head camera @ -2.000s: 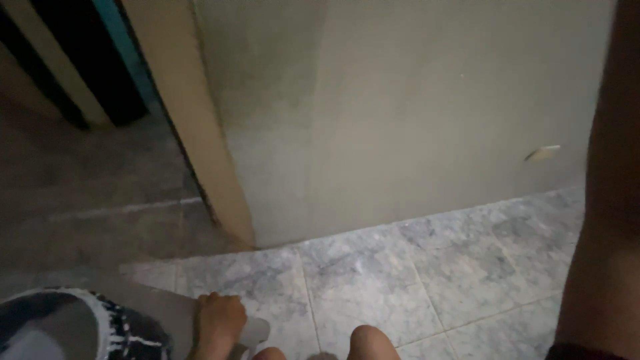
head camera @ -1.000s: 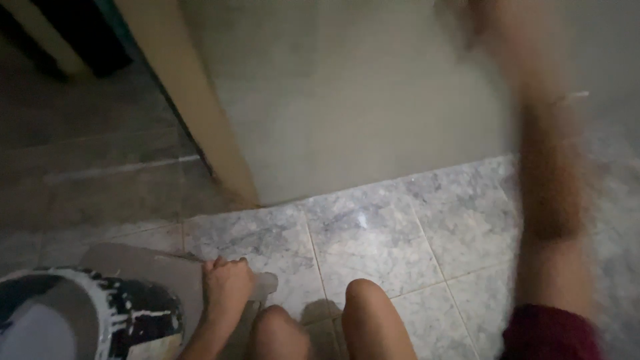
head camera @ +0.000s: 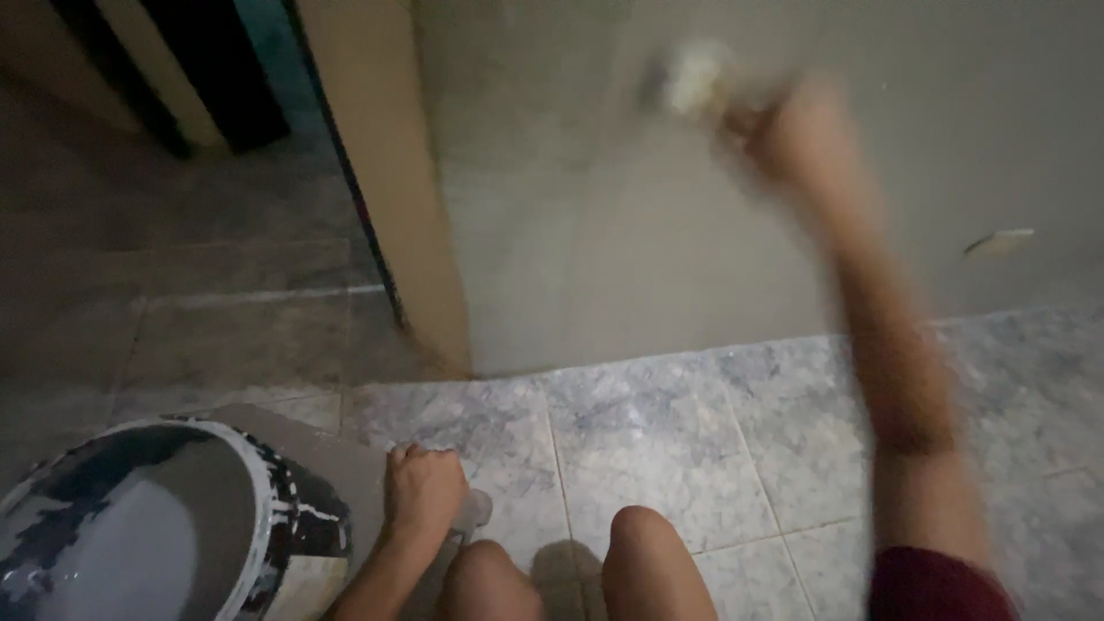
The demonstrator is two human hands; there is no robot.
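Note:
My right hand (head camera: 798,129) is raised against the painted wall (head camera: 638,241), closed around a paintbrush (head camera: 699,82) whose pale head is blurred by motion. Whether the bristles touch the wall cannot be told. Low at the left, my left hand (head camera: 425,487) grips the edge of a grey flat board (head camera: 345,453), with a rounded grey end (head camera: 474,509) showing just beside the fingers. Left of that hand stands a dark paint bucket (head camera: 259,483), its rim crusted with white. Pale grey paint (head camera: 129,543) lies inside it.
My bare knees (head camera: 642,535) are at the bottom centre, above marbled floor tiles (head camera: 630,431). A tan door frame (head camera: 397,190) borders the wall, and a darker tiled room lies beyond it. A small pale fitting (head camera: 1000,241) sits low on the wall at the right.
My right forearm, upright at the right edge two seconds ago, has swung left across the wall, and the hand and brush now show. My left hand stays beside the bucket.

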